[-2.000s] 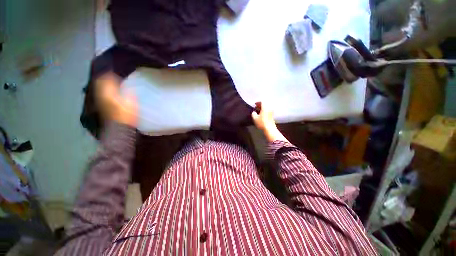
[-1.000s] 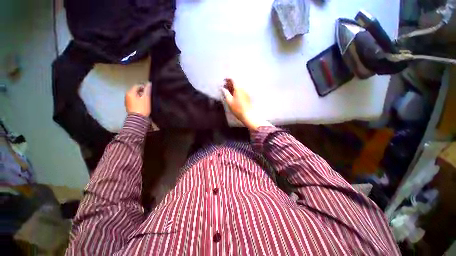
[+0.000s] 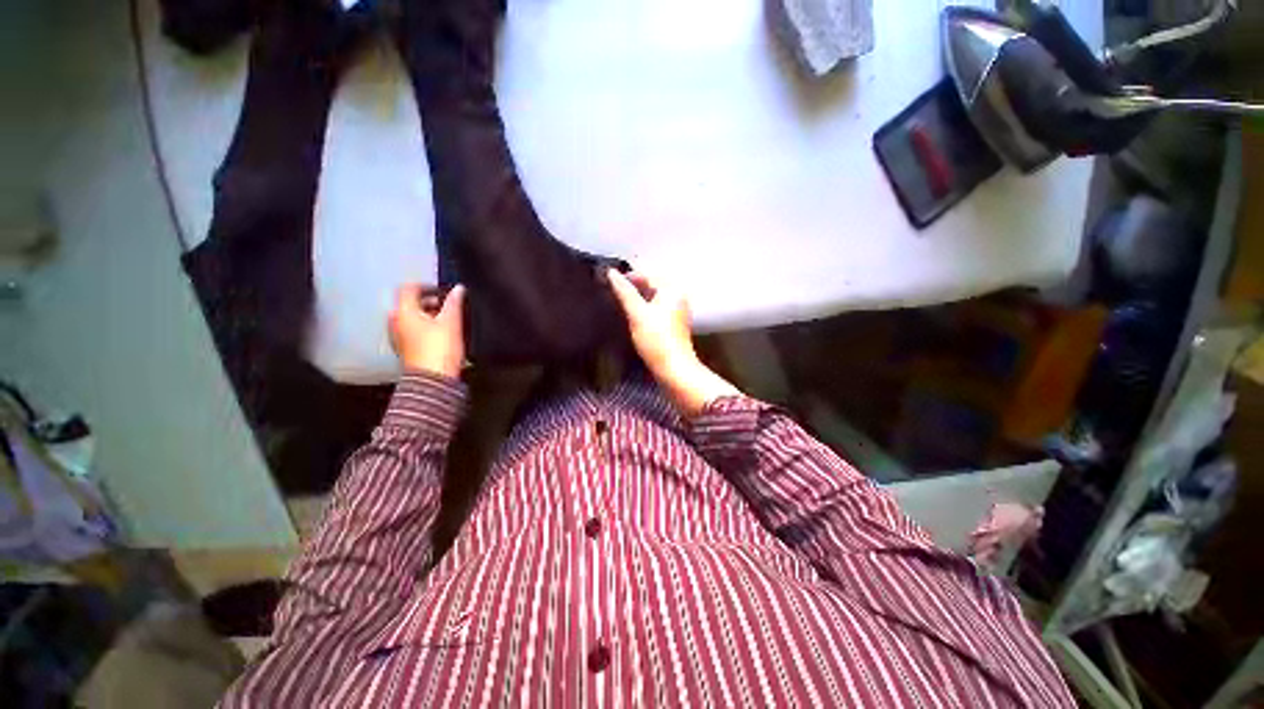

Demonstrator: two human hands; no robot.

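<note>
A very dark garment [image 3: 485, 180] lies on the white padded table, with two long narrow parts running toward my body. My left hand [image 3: 428, 330] pinches the left edge of the right-hand narrow part near the table's front edge. My right hand [image 3: 652, 321] pinches the right corner of the same part. The cloth between my hands lies spread, and its lower end reaches the table edge by my waist. The other narrow part [image 3: 270, 180] lies to the left, untouched. The top of the garment is cut off by the picture's edge.
A steam iron [image 3: 1019, 97] stands at the right of the white table [image 3: 776, 236], partly on a flat dark iron rest [image 3: 932, 155]. A crumpled grey cloth piece [image 3: 828, 31] lies at the far edge. A pale green worktable [image 3: 83, 277] is at left; a cord [image 3: 1199, 104] runs right.
My left hand has moved onto the narrow part's left edge and closed on it. My right hand now holds its right corner slightly lower. The garment's parts are straighter and sit higher in view.
</note>
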